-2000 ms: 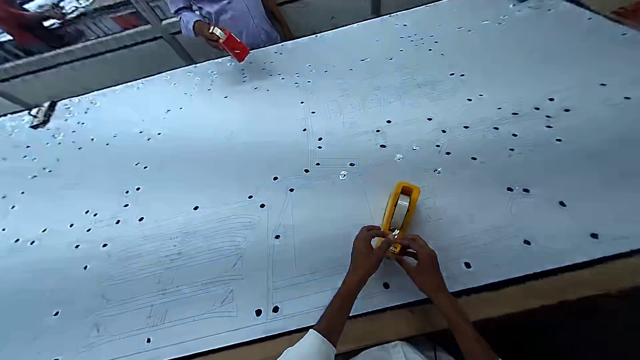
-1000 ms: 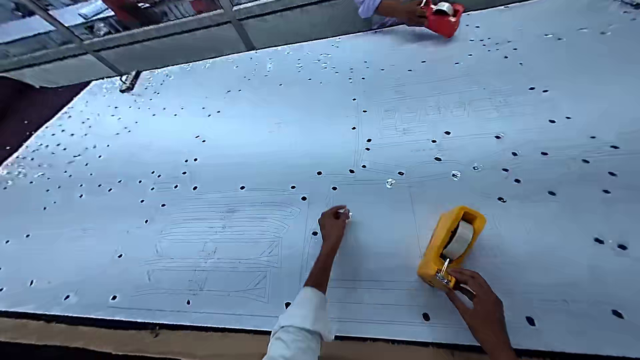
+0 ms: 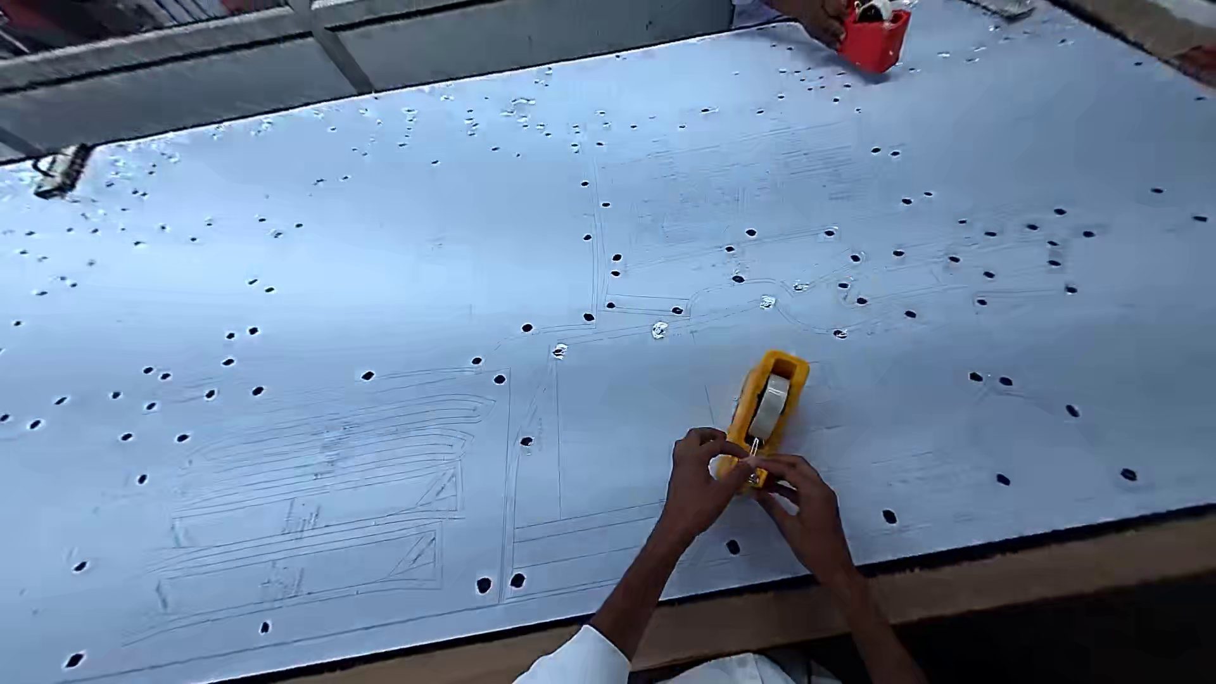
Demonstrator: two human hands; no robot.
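Note:
A yellow tape dispenser (image 3: 794, 372) with a roll of clear tape (image 3: 769, 408) stands on a large pale sheet (image 3: 627, 408) marked with thin drawn lines and dark oval spots. My left hand (image 3: 703, 480) and my right hand (image 3: 801, 503) meet at the dispenser's near, cutting end. Their fingertips pinch close together there, apparently on the tape's end, which is too small to make out surely. Small shiny pieces, such as one shiny patch (image 3: 659, 330), lie on some of the spots beyond the dispenser.
Across the sheet a co-worker's hand (image 3: 819, 17) holds a red tape dispenser (image 3: 874, 43). A small dark and light object (image 3: 64, 172) rests at the far left edge. A brown table edge (image 3: 1064, 560) runs along the near side, and a grey railing (image 3: 190, 71) stands beyond the far edge.
My left hand was on the sheet left of the dispenser one second ago; it is now back at the dispenser's near end beside my right hand. The view has shifted.

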